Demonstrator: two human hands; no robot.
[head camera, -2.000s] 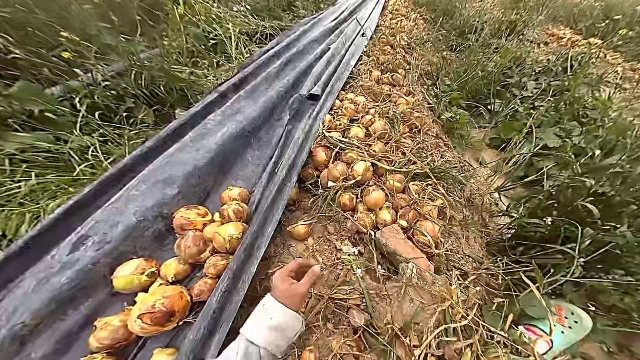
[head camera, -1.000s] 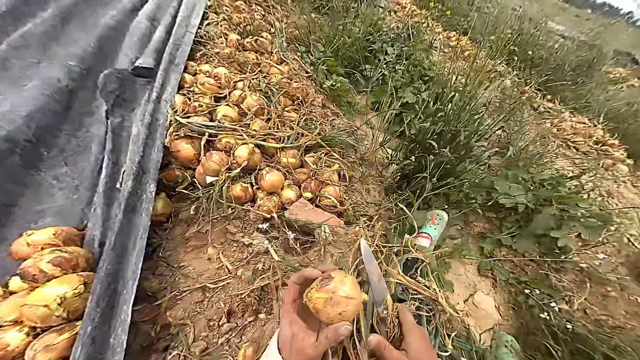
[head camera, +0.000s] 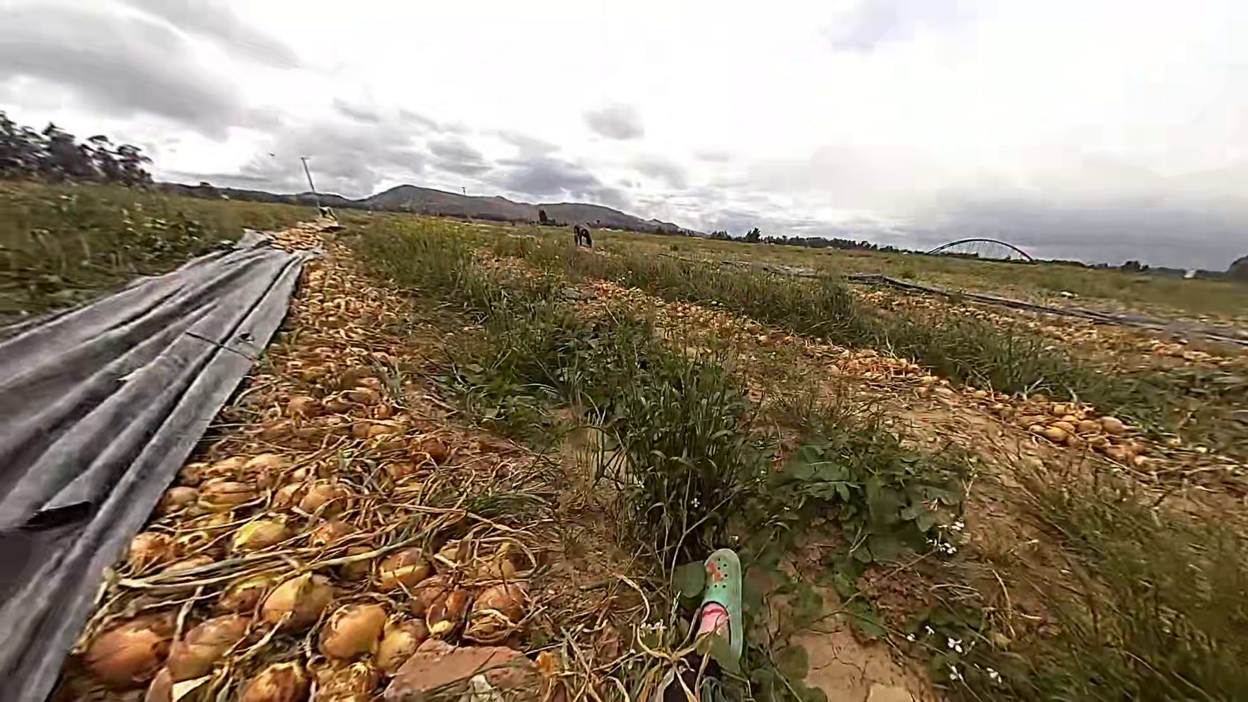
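Neither of my hands is in the frame, so what they hold is hidden. Many yellow-brown onions (head camera: 353, 632) with dry stalks lie in a long row on the ground. A dark grey fabric sheet (head camera: 146, 390), creased lengthwise, runs along the left side of the row. A flat reddish stone or brick piece (head camera: 458, 671) lies at the near end of the row. My foot in a green clog (head camera: 722, 597) shows at the bottom, right of the onions.
Green weeds (head camera: 673, 439) grow in a strip beside the row. Another row of onions (head camera: 1063, 425) lies to the right, with a dark strip of sheeting (head camera: 1014, 302) beyond. A person (head camera: 582, 235) is bent over far off in the field.
The view has swung up to the horizon. Both hands, seen a second ago with an onion and a knife, have left the frame. The onions on the sheet are out of view too.
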